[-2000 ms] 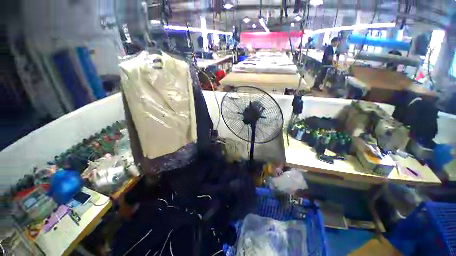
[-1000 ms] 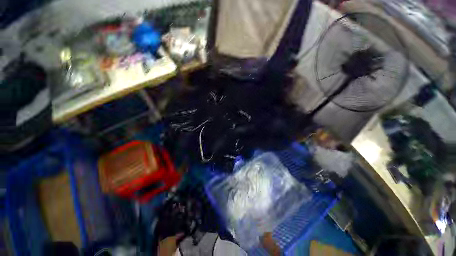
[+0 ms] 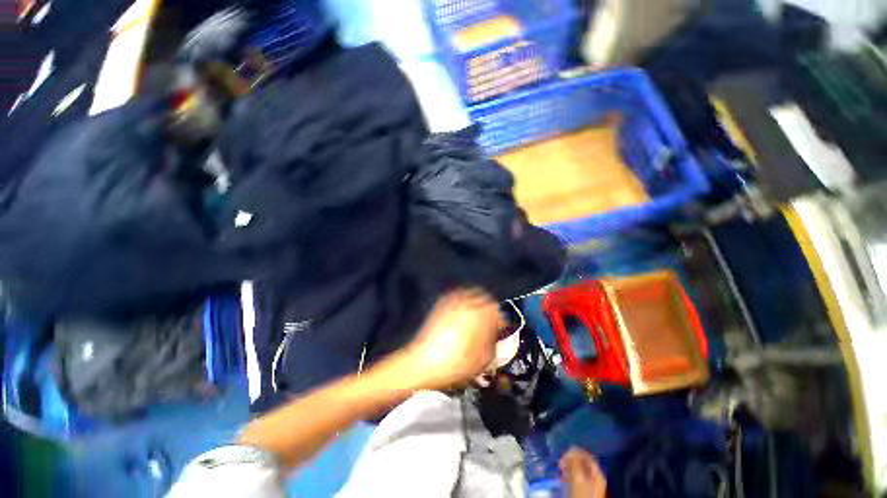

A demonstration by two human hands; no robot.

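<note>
Dark navy garments (image 3: 321, 185) with thin white lines lie in a big soft heap across the left and middle of the view. My left hand (image 3: 462, 336) is at the heap's lower edge, its forearm coming from the lower left. It is blurred, and I cannot tell whether its curled fingers hold the cloth. My right hand (image 3: 582, 474) is partly visible at the bottom edge, small and blurred; its grip is hidden. A black-and-white tangle (image 3: 528, 362) lies just right of my left hand.
A blue basket (image 3: 671, 126) with a tan board in its bottom stands beyond the heap. A red stool (image 3: 584, 336) with a tan seat is right of my left hand. Another blue basket (image 3: 226, 336) with grey contents is at lower left. A pale table edge (image 3: 827, 311) runs along the right.
The view has swung down and turned, so the red stool now shows on the right. The fan has left the picture. The dark heap looks much nearer, and my left hand and forearm have come into view.
</note>
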